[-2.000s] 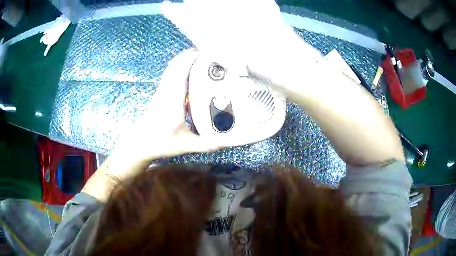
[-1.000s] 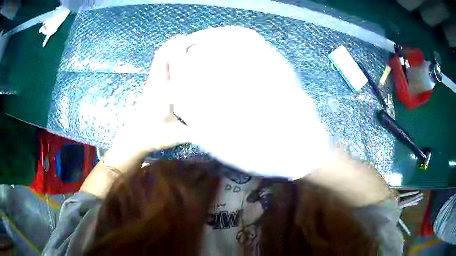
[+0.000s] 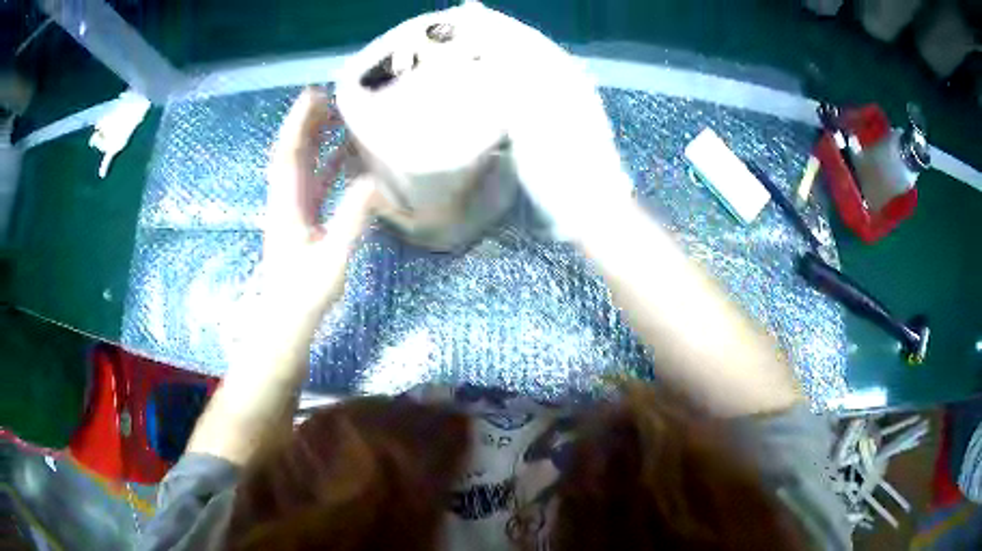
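Observation:
The cream-white speaker unit (image 3: 436,118) is raised over the far middle of the mat, tilted, with dark round and oval openings on its overexposed end face. Its lower side is shaded and blurred. My right hand (image 3: 565,145), in an overexposed white glove, is on the unit's right side; its fingers merge with the unit. My bare left hand (image 3: 318,178) is at the unit's lower left, fingers apart, the thumb close to its edge; contact is unclear.
Bubble wrap mat (image 3: 215,280) lies under the work. On the right are a white block (image 3: 728,175), a dark thin tool (image 3: 786,199), a black-handled hammer (image 3: 861,296), a yellowish stick (image 3: 808,178) and a red bin (image 3: 861,205) with a bottle. A limp white glove (image 3: 118,131) lies left.
The unit has moved away from my body and turned, so the openings on its end face show again, now at the far side. My left fingers have come apart beside it.

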